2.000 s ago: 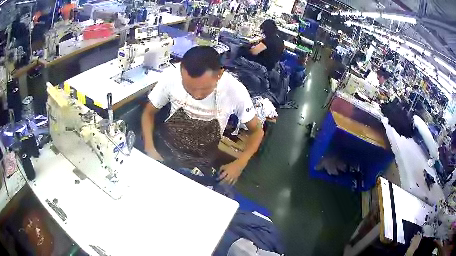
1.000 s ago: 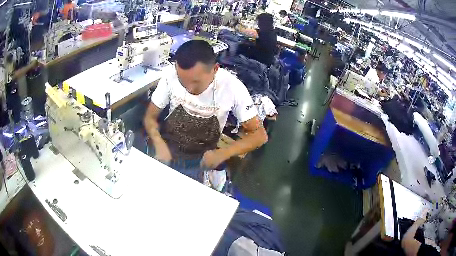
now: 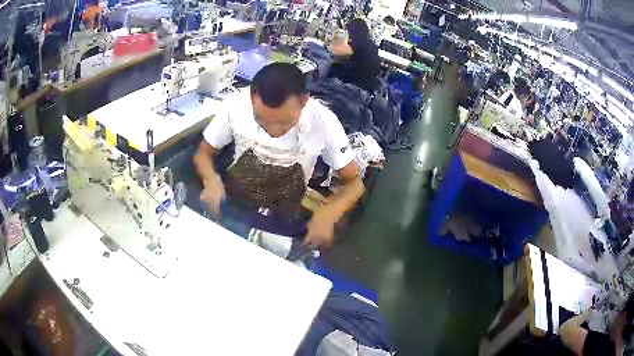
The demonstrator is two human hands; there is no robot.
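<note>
Neither of my hands is in view. Nearest in front of me is a white sewing table (image 3: 229,299) with a cream industrial sewing machine (image 3: 115,181) at its left. Small dark tools (image 3: 78,292) lie near its left edge. Across the table, a person in a white T-shirt (image 3: 281,142) and dark patterned apron holds a dark blue garment with pale cloth (image 3: 272,242) just beyond the table's far edge. The garment is partly hidden by that edge. A heap of blue-grey and pale cloth (image 3: 351,321) lies below the table's right corner.
Dark thread cones (image 3: 36,221) stand left of the machine. A second sewing table (image 3: 125,115) is behind. A green aisle (image 3: 396,243) runs at the right, beside a blue-sided bin (image 3: 455,201). Another worker's arm (image 3: 575,332) shows at a table at the lower right.
The person across the table has shifted hands and turned the garment, and pale cloth now shows more widely at the table edge. The worker in black at the back has moved left.
</note>
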